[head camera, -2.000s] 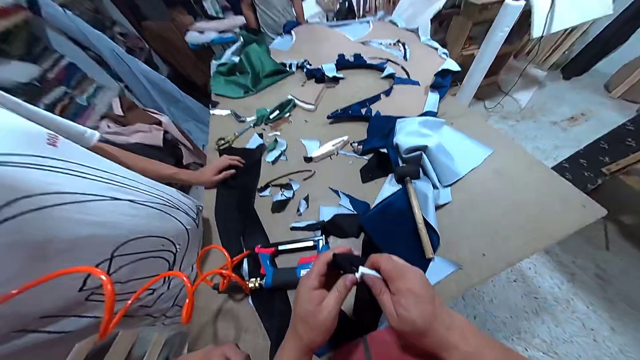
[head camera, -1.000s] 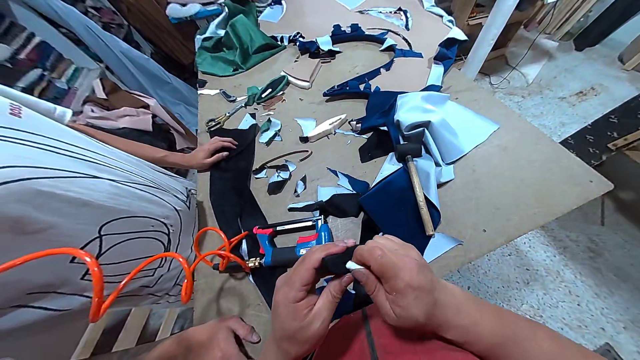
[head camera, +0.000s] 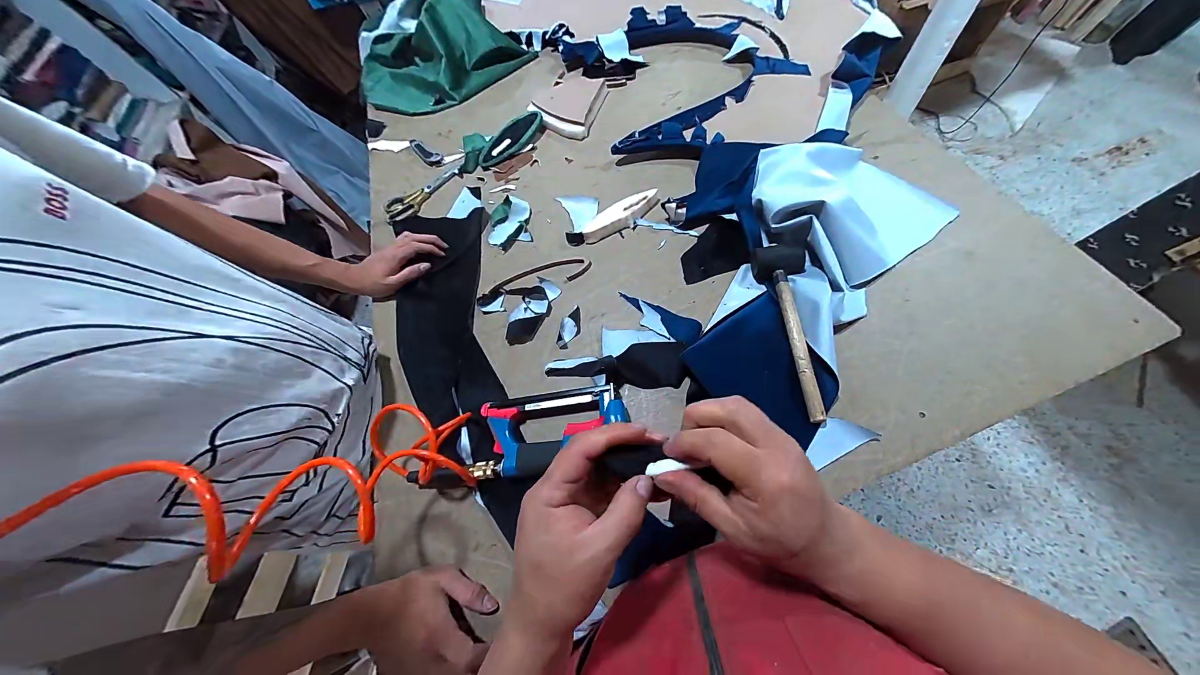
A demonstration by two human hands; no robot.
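Note:
Both my left hand (head camera: 581,525) and my right hand (head camera: 755,487) pinch a small black piece of material with a white edge (head camera: 667,466), close in front of my body. My fingers partly hide it. Just beyond my left hand lies a blue and red pneumatic staple gun (head camera: 525,457), joined to a coiled orange air hose (head camera: 364,497). A long black fabric strip (head camera: 436,309) runs under the staple gun. Beyond my right hand, a mallet with a black head and wooden handle (head camera: 797,342) rests on dark blue and light blue material (head camera: 750,361).
A co-worker's hand (head camera: 398,265) rests on the black strip; another hand (head camera: 436,609) is at the lower left. Scissors (head camera: 422,195), a green-trimmed piece (head camera: 511,139), green cloth (head camera: 441,56), a pale shaped piece (head camera: 619,214) and several scraps lie on the table (head camera: 994,309).
My hands stay together on the small black piece, with the fingers shifted a little around its white edge. The hand at the lower left has come further into view since the earliest frame.

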